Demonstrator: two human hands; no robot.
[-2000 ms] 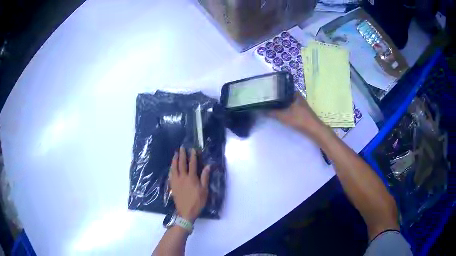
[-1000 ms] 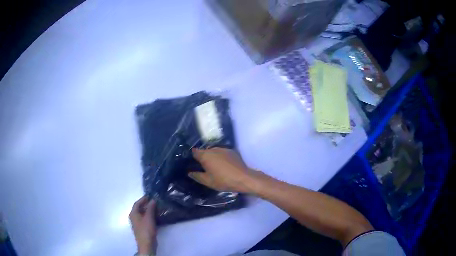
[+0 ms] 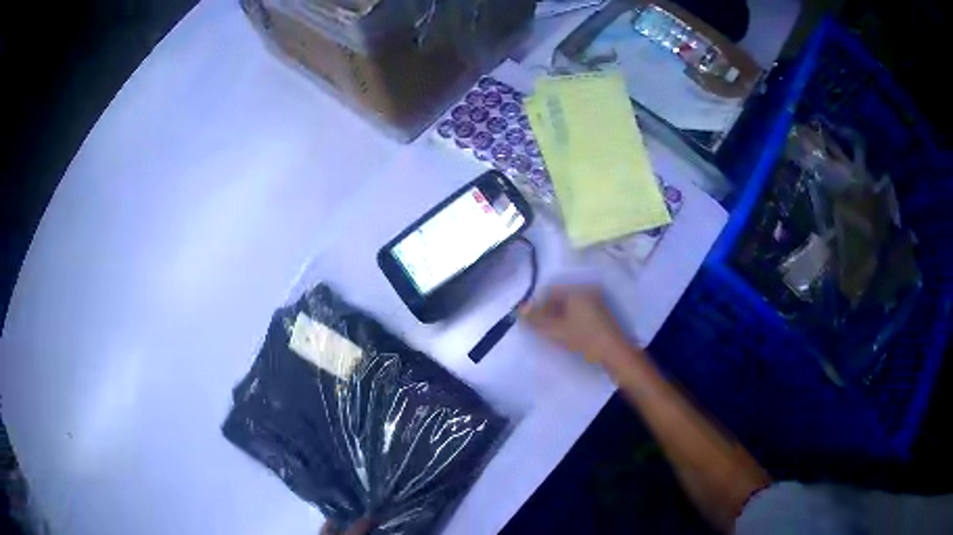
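Observation:
A black bagged garment (image 3: pixel 355 418) lies tilted on the glossy white table (image 3: pixel 188 230), a white label (image 3: pixel 325 346) on its upper left. My left hand (image 3: pixel 345 526) is cut off by the bottom edge; only fingertips show, pinching the gathered plastic at the garment's lower edge. The handheld scanner (image 3: pixel 457 246) lies screen up and lit, above and right of the garment, its dark strap curving down to the right. My right hand (image 3: pixel 570 319) is blurred, beside the strap's lower part, off the scanner body; whether it touches the strap is unclear.
Yellow paper slips (image 3: pixel 599 157) lie on purple-dot sticker sheets (image 3: pixel 491 125) beyond the scanner. A cardboard box (image 3: pixel 387 63) stands at the far side. A shallow tray (image 3: pixel 669 73) is beyond the papers. A blue crate (image 3: pixel 731 246) holding bagged garments stands at the right table edge.
The scanner, in my right hand two seconds ago, now lies on the table. My right hand has moved off the garment to the right. The garment is turned and lower in view, its label now upper left.

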